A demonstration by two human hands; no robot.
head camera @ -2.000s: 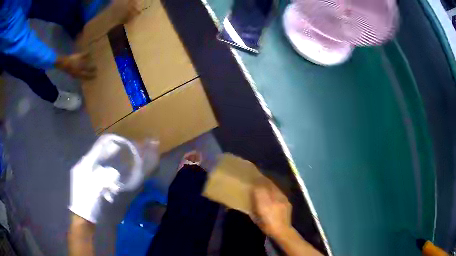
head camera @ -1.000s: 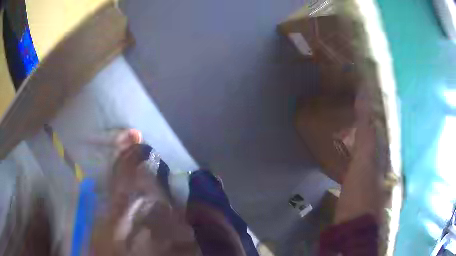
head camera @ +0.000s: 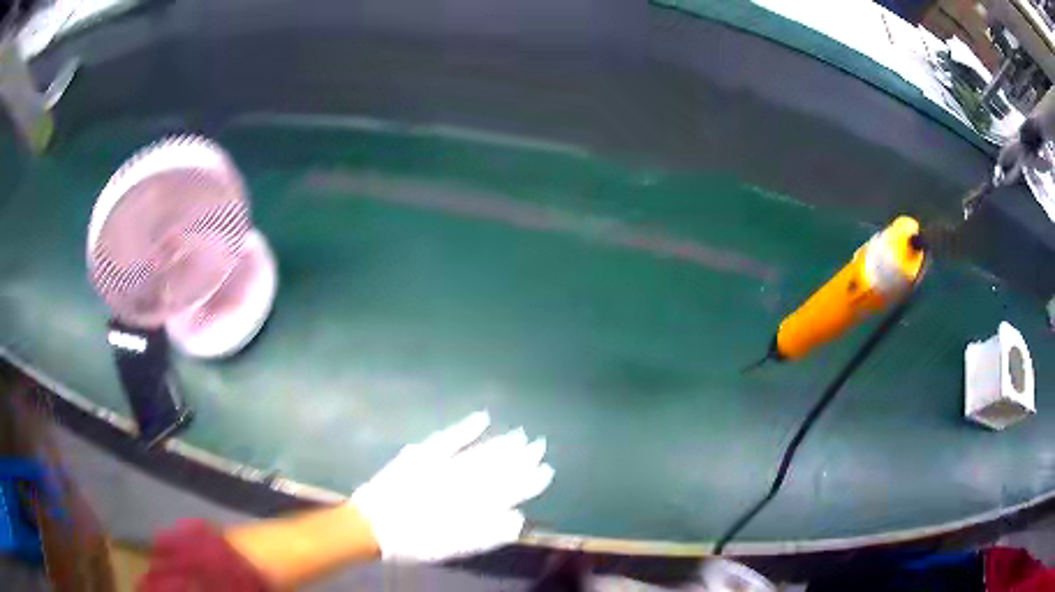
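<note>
My left hand (head camera: 451, 495) wears a white glove and is spread flat over the front edge of the green bench (head camera: 509, 312), holding nothing. My right hand is not in view; a bit of red sleeve (head camera: 1018, 572) shows at the bottom right corner. An orange-yellow electric screwdriver (head camera: 835, 303) lies on the bench to the right of my left hand, its thin bit pointing left and down. Its black cord (head camera: 798, 434) runs to the front edge. A white blower housing (head camera: 998, 378) stands at the far right of the bench.
A pink desk fan (head camera: 174, 237) stands at the left, with a black smartphone (head camera: 147, 379) beside it near the front edge. A dark belt (head camera: 521, 81) runs behind the bench. Metal parts and a clear bag (head camera: 1035, 156) show at the upper right.
The view has swung from the floor and boxes up to the bench. The left glove no longer holds the round clear item, and my right hand with the cardboard piece has left view.
</note>
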